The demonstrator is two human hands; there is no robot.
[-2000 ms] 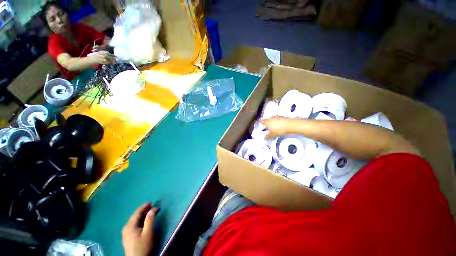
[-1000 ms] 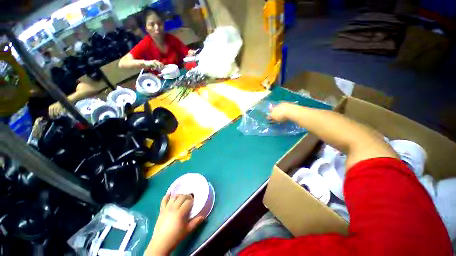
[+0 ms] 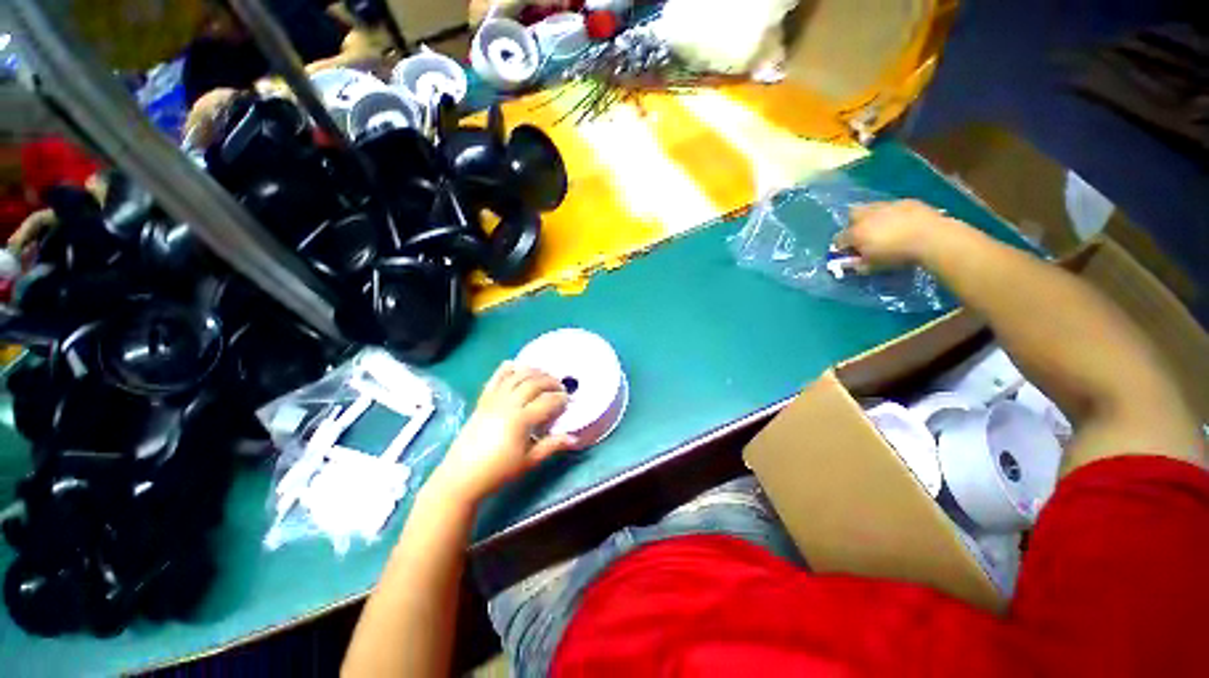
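Observation:
A white round housing [image 3: 593,375] with a dark centre hole stands on the green bench in front of me. My left hand [image 3: 511,427] holds it by its near left side, fingers at the hole. My right hand [image 3: 891,236] is at the clear plastic bag [image 3: 796,245] on the right, fingertips together at a small white part [image 3: 845,262]. Whether the fingers grip that part or only touch it cannot be made out.
Black housings [image 3: 418,298] are piled at the left under a grey metal bar [image 3: 199,186]. A clear bag with white pieces [image 3: 358,450] lies beside them. An open carton [image 3: 849,457] of white housings is at the right. Wired parts lie on the yellow sheet [image 3: 663,159].
My left hand has come to hold a white housing on the bench. My right hand has moved out of the carton to the right-hand clear bag. The view has turned left and down.

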